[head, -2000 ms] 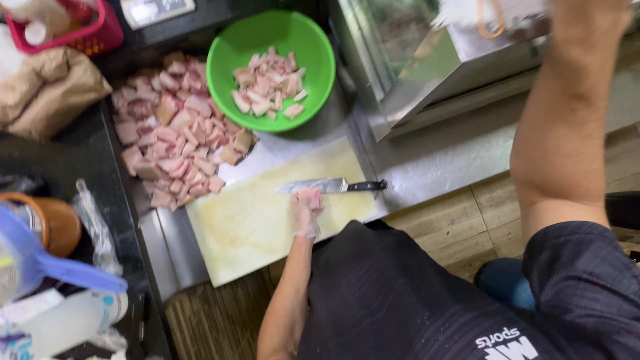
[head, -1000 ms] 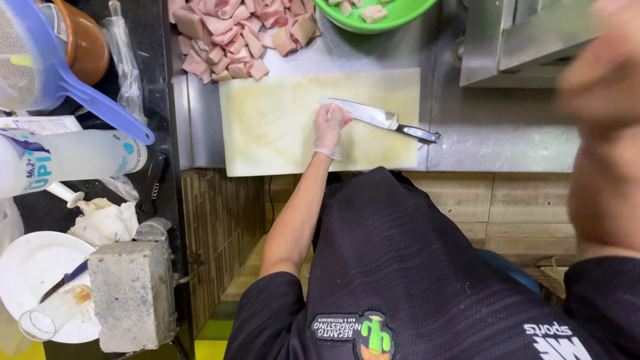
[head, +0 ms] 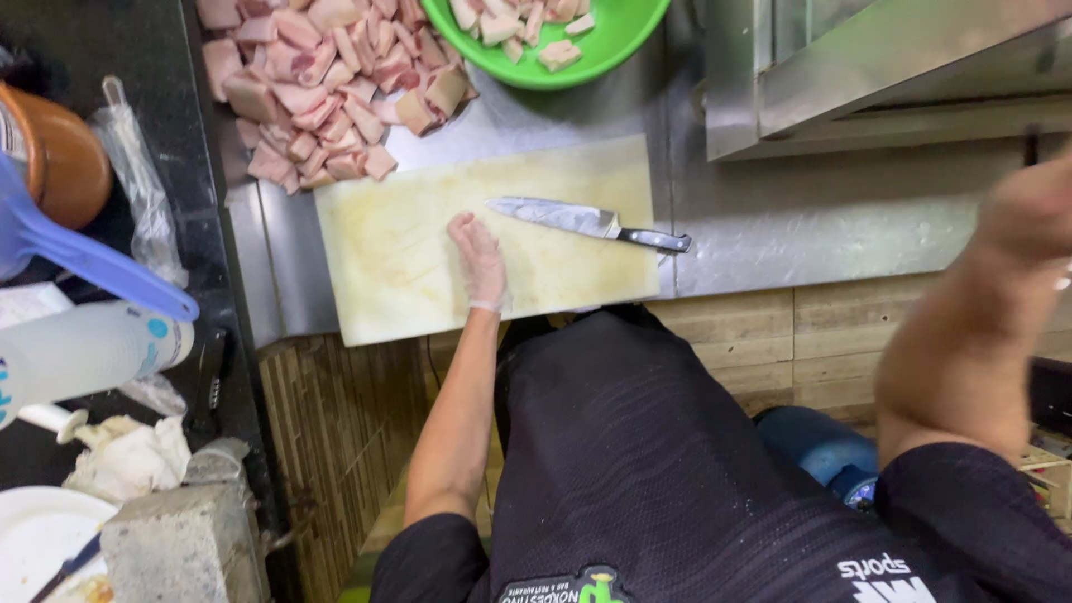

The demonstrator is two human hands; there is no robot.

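My left hand, in a clear glove, is over the pale cutting board, left of the knife and apart from it; nothing is plainly seen in it. The kitchen knife lies flat, its black handle reaching past the board's right edge. My right hand is raised at the right edge, blurred and partly cut off, so its fingers and any contents cannot be made out. Chunks of raw, skin-on meat are heaped on the steel counter behind the board. A green bowl holds smaller pieces.
Along the left, a dark counter bears a brown pot, a blue-handled strainer, a plastic bottle, a crumpled cloth, a plate and a concrete block. A metal-framed unit overhangs the steel counter at upper right.
My left hand has moved left, away from the knife blade, which it was close against a second ago. My right arm stays raised at the right. The view has shifted.
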